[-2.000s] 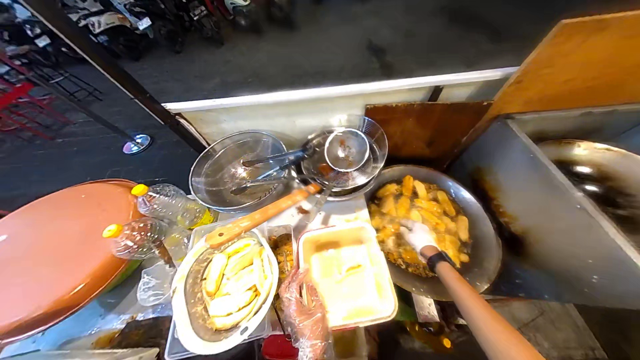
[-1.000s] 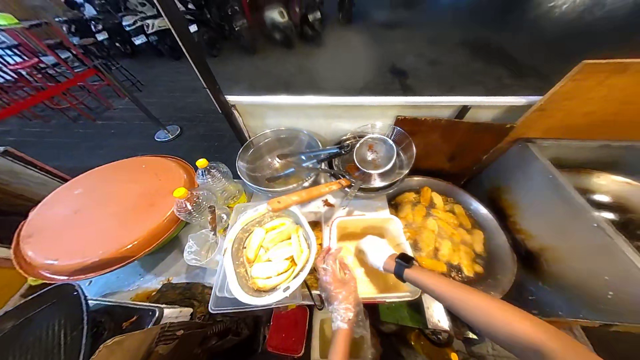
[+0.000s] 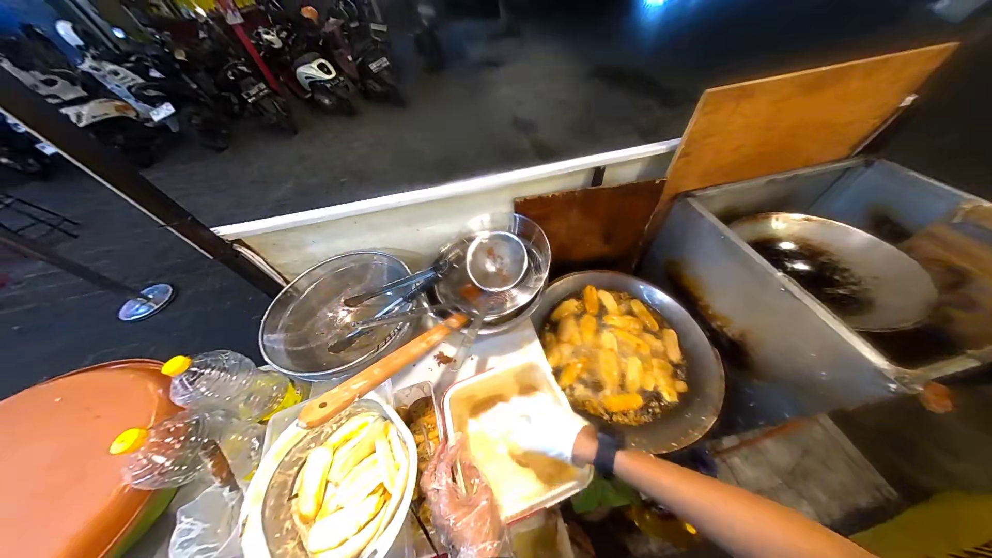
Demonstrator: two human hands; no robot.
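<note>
My right hand (image 3: 550, 430), in a white glove with a dark band at the wrist, is down in a rectangular tub of pale batter (image 3: 496, 395); what its fingers do is hidden by glare. My left hand (image 3: 463, 496), in a clear plastic glove, is at the tub's left edge, its grip unclear. To the left, an oval basin (image 3: 260, 496) holds peeled bananas (image 3: 349, 480), with a wooden-handled tool (image 3: 387, 370) across its far rim. Right of the tub, golden battered pieces (image 3: 612, 341) fry in oil in a wide metal wok (image 3: 701, 395).
Behind are a mesh strainer (image 3: 283, 310) with tongs (image 3: 399, 287) and a round sieve (image 3: 497, 261). Plastic bottles (image 3: 225, 384) and an orange round lid (image 3: 70, 442) stand left. A metal enclosure (image 3: 790, 325) with a second wok (image 3: 891, 271) is at right.
My right hand was over the frying wok two seconds ago, and one second ago it was in the batter tub, where it is now. My left hand has stayed beside the tub. The view has shifted.
</note>
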